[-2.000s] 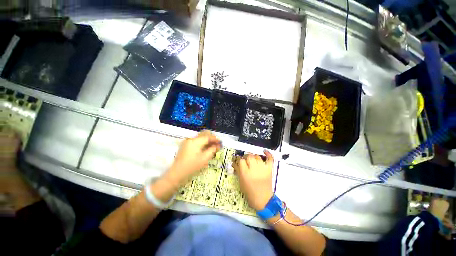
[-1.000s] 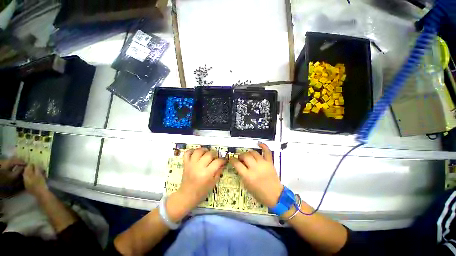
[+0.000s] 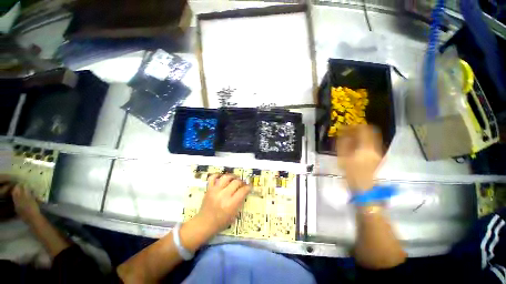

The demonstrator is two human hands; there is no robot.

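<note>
The cream-yellow circuit board panel point(image 3: 258, 213) lies on the rails in front of me, with dark and yellow parts along its far edge. My left hand point(image 3: 224, 197) rests over its left-middle part, fingertips near the far edge; whether it holds a part is hidden. My right hand point(image 3: 360, 152), blurred, is at the near edge of the deep black bin point(image 3: 383, 105), close to the yellow components point(image 3: 348, 105); its fingers cannot be made out. The three-compartment tray holds blue components point(image 3: 198, 133), small black components point(image 3: 239, 131) and silver-grey components point(image 3: 277, 136).
A shallow white tray point(image 3: 258, 55) with loose leaded components point(image 3: 226, 96) lies beyond the bins. Anti-static bags point(image 3: 158, 91) and a dark bin point(image 3: 61, 113) are at left. A neighbour's hands work at another board point(image 3: 33, 172) at far left. Another person's striped sleeve point(image 3: 491, 244) is at right.
My right hand has left the board panel and moved right and forward to the yellow components' bin. My left hand has stayed over the board. The head view has shifted slightly.
</note>
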